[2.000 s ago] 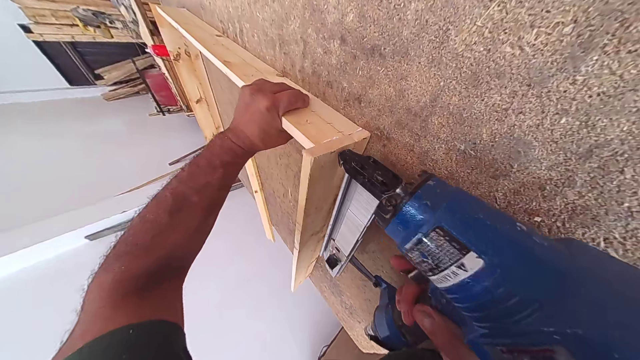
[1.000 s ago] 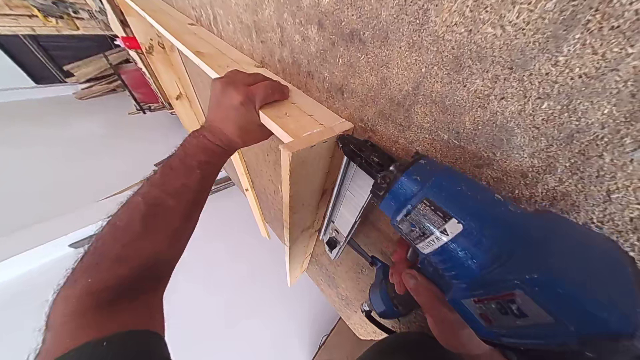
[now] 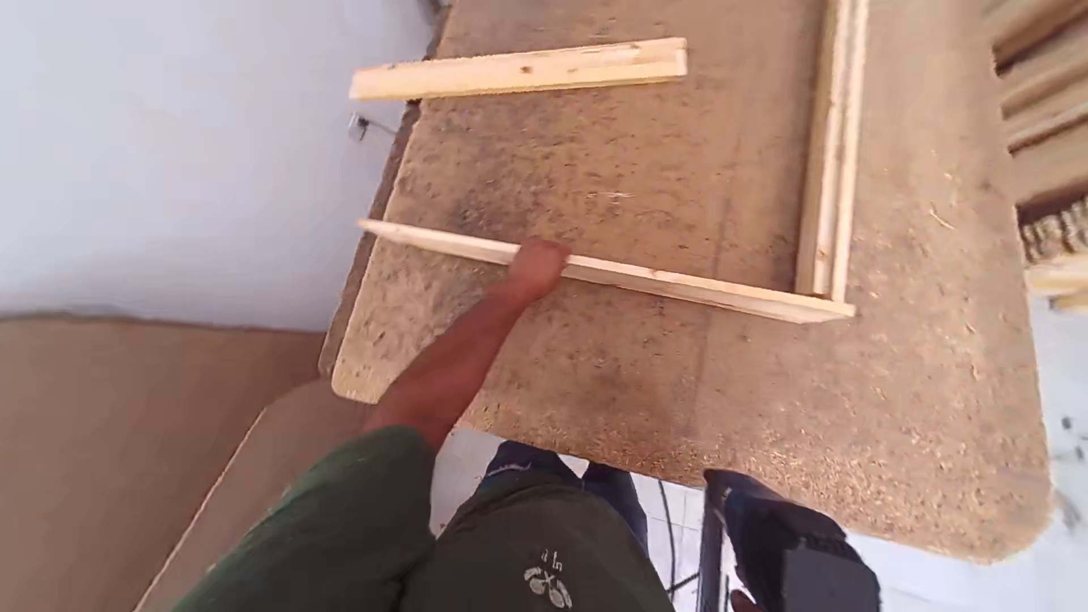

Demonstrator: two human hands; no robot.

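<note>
My left hand [image 3: 539, 265] grips the top edge of a pine board [image 3: 680, 287] standing on edge on the chipboard worktop [image 3: 595, 365]. The board's right end meets the near end of a long pair of pine strips [image 3: 831, 153], forming a corner. Its left end reaches the worktop's left edge. At the bottom right is a dark blue nail gun [image 3: 756, 518], off the worktop's near edge; only a sliver of my right hand [image 3: 745, 602] shows beside it, the rest hidden or out of view.
Another pine board [image 3: 527, 70] lies farther back, its left end overhanging the worktop. More lumber [image 3: 1045, 93] is stacked beyond the right edge. A white wall [image 3: 187, 153] stands at left. A dark hose or cable [image 3: 667, 518] runs below the near edge. Sawdust lies on the worktop.
The view has swung widely. The nail gun, earlier at the frame's corner, is now away from it, low at the near side. My left hand now holds the near cross board around its middle.
</note>
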